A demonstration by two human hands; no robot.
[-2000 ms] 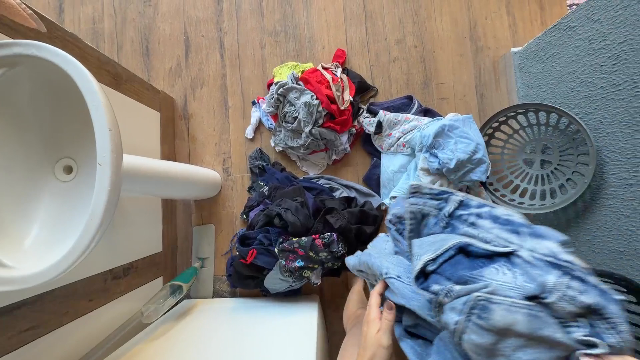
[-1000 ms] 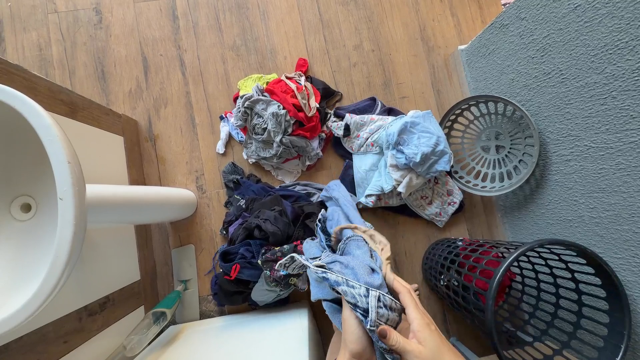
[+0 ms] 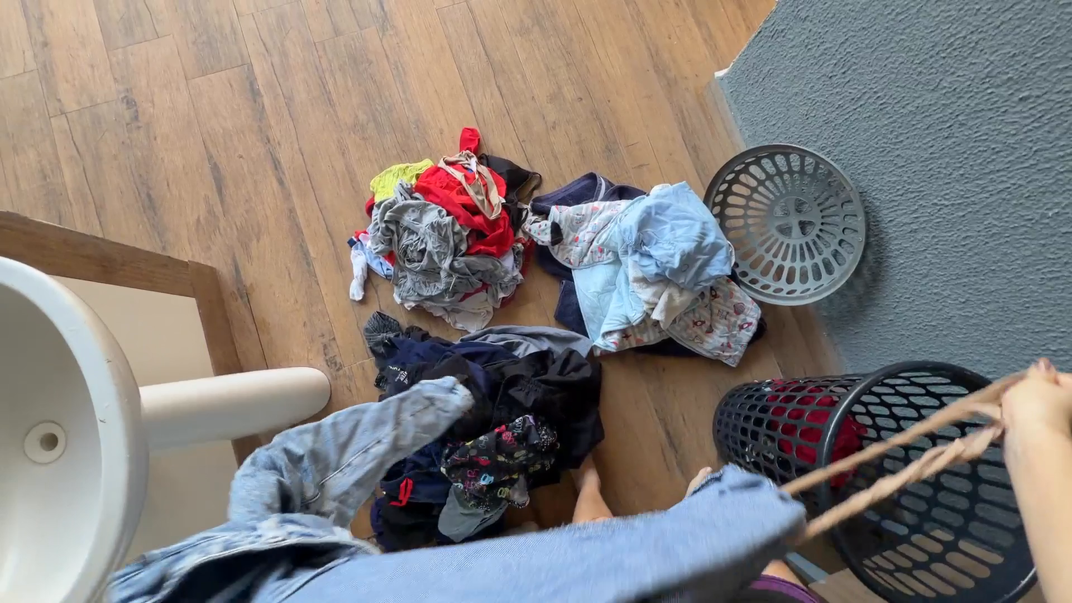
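Observation:
My right hand (image 3: 1038,406) is closed on a stretched tan cloth garment (image 3: 909,444) at the right. Its strands run left to the end of a light blue denim garment (image 3: 536,561), which spans the bottom of the view. Another denim part (image 3: 352,452) overlaps the dark clothes pile (image 3: 536,377). My left hand is out of view. A pile with grey and red clothes (image 3: 444,243) and a pile of light blue and printed clothes (image 3: 662,260) lie on the wood-look floor.
A black plastic laundry basket (image 3: 913,373) holding red cloth stands at lower right, below my right hand. A grey perforated basket lid (image 3: 791,222) leans near the textured wall (image 3: 946,167). At left is a white pedestal washbasin (image 3: 126,419); bare feet show near the dark pile.
The denim and tan cloth, bunched between both hands a second ago, are now stretched apart. My right hand has moved right, over the basket; my left hand has gone out of view.

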